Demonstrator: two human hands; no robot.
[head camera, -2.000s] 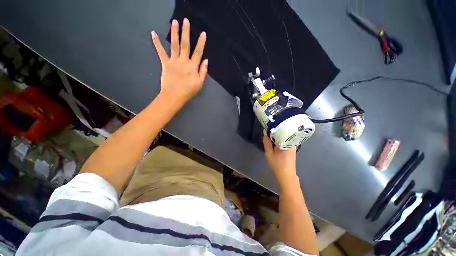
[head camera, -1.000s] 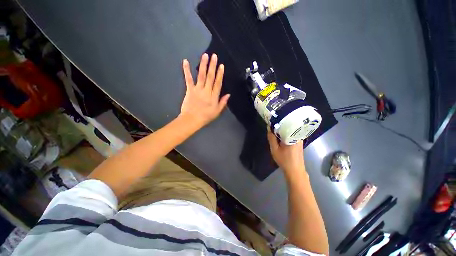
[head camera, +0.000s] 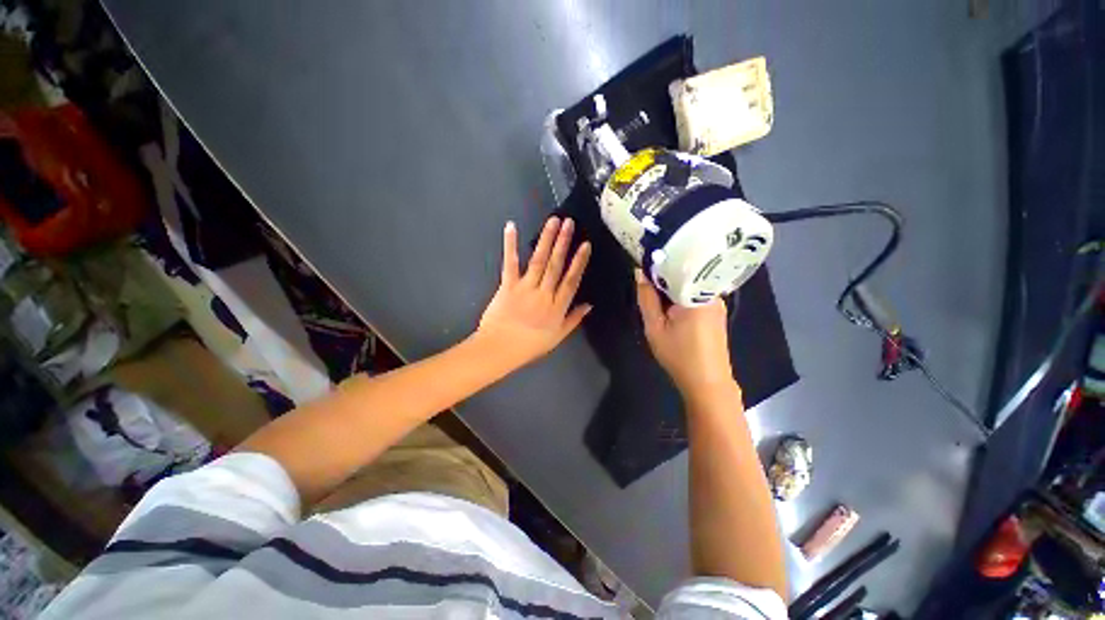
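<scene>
My right hand (head camera: 688, 336) grips the electric rotary cutter (head camera: 691, 230), a white and dark motor body with a yellow label. Its metal foot is at the upper left edge of the black fabric stack (head camera: 654, 400). The fingers under the motor are partly hidden. My left hand (head camera: 537, 297) lies flat with spread fingers at the stack's left edge, holding nothing. A cream-yellow squarish block (head camera: 723, 105) rests on the stack's upper right side. Fabric under the cutter is hidden.
The black power cord (head camera: 875, 213) loops right across the grey table (head camera: 400, 133), over the shears (head camera: 894, 351). A wrapped lump (head camera: 790, 468), pink block (head camera: 831, 532) and narrow black strips (head camera: 848, 577) lie lower right. A large dark lay (head camera: 1054, 230) is at the far right.
The cutter has moved along the fabric to its far end, beside the cream block, which now shows fully. My left hand has slid along the stack's left edge. The view has shifted.
</scene>
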